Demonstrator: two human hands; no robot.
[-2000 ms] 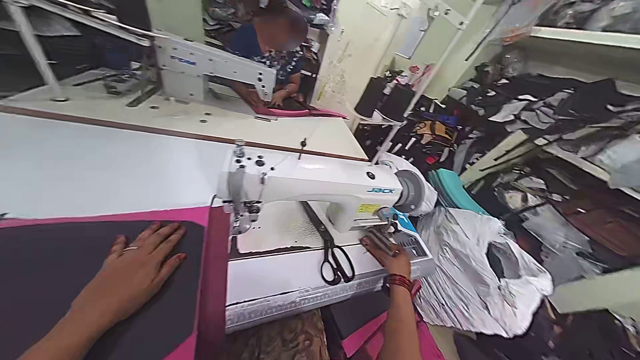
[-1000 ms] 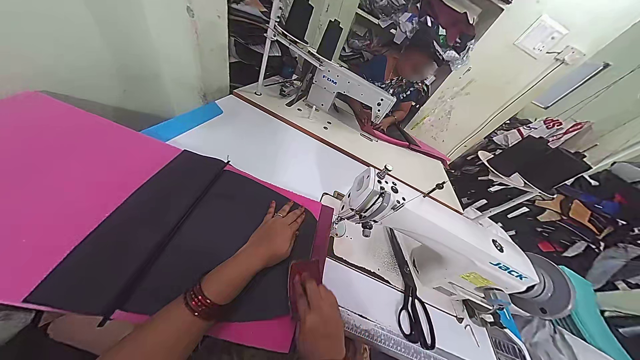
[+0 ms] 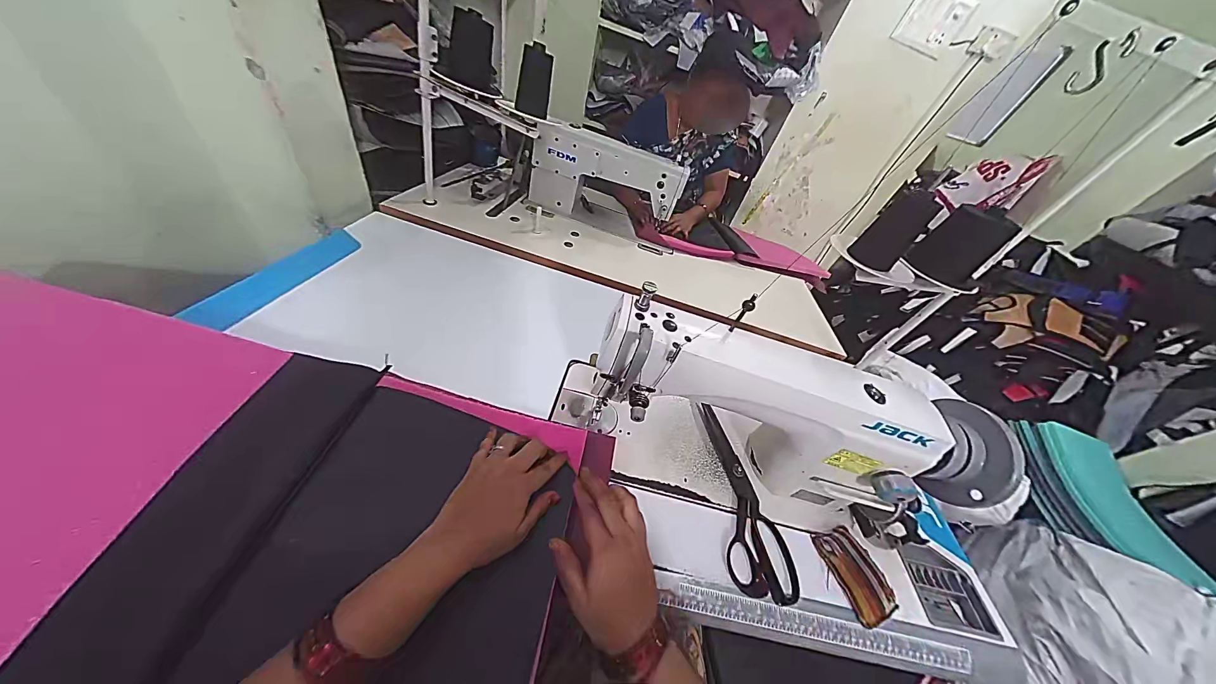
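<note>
A large black fabric panel lies over pink material, with a dark maroon strip along its right edge. My left hand rests flat on the black panel near that edge, fingers apart. Just to its right, my right hand lies on the strip at the edge, its fingers over the material; whether it pinches it is hidden. The needle area of a white Jack sewing machine is just beyond the material's corner. Black-handled scissors lie on the machine bed, right of my right hand.
A ruler runs along the front edge, below a small multicoloured bundle. Behind, a person works at an FDM sewing machine. Teal sheets and silvery plastic sit at the right. Black thread cones stand behind the machine.
My right hand was at the machine base two seconds ago and is now at the material's right edge. The material's corner is now closer to the needle area. The view has swung.
</note>
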